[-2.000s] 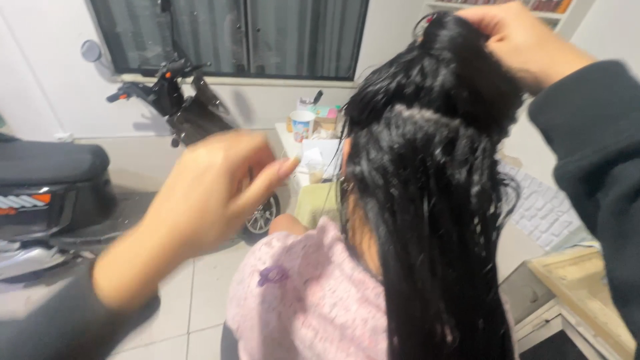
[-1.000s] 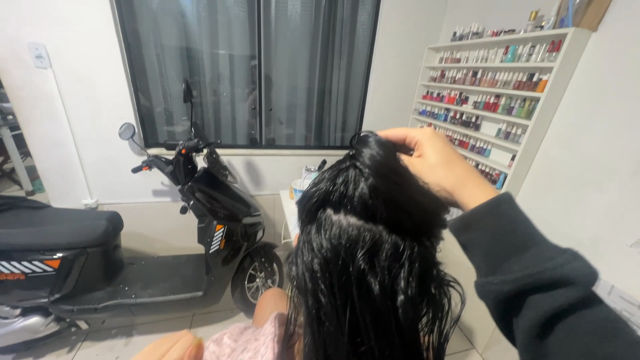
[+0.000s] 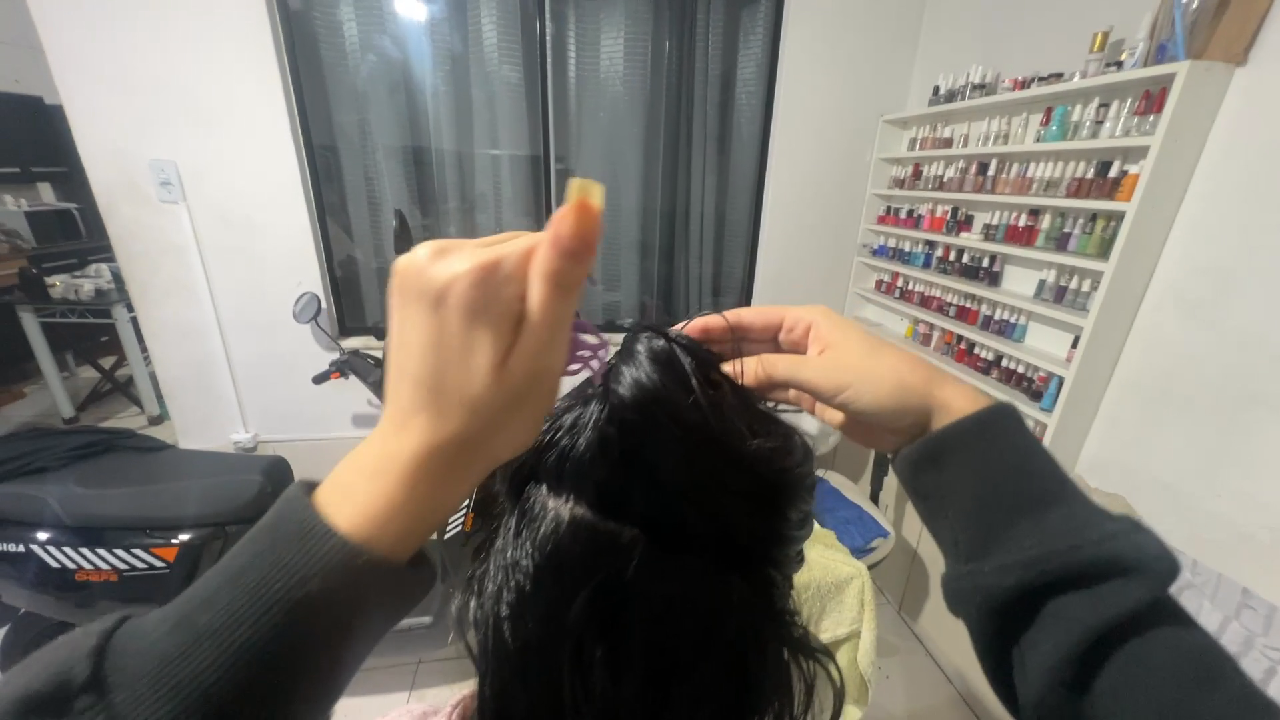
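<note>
A person with long, wet-looking black hair (image 3: 650,560) is in front of me, seen from behind. My right hand (image 3: 820,370) grips the gathered upper hair at the crown, with thin loose strands over its fingers. A parting line crosses the hair below the gathered section. My left hand (image 3: 490,330) is raised at the left of the crown, its thumb pointing up. It holds a purple openwork hair clip (image 3: 588,350), mostly hidden behind the hand. A bit of pink clothing (image 3: 435,706) shows at the bottom.
A wall rack (image 3: 1120,235) of nail polish bottles stands at right. Left is a black electric scooter (image 3: 140,490) under a curtained window (image 3: 540,150). A yellow towel (image 3: 835,610) and blue cloth (image 3: 845,515) lie right of the hair. A metal-legged table (image 3: 80,310) stands far left.
My left hand has risen from the bottom edge of the view to beside the crown, and the purple clip now shows by it. My right hand stays at the gathered hair.
</note>
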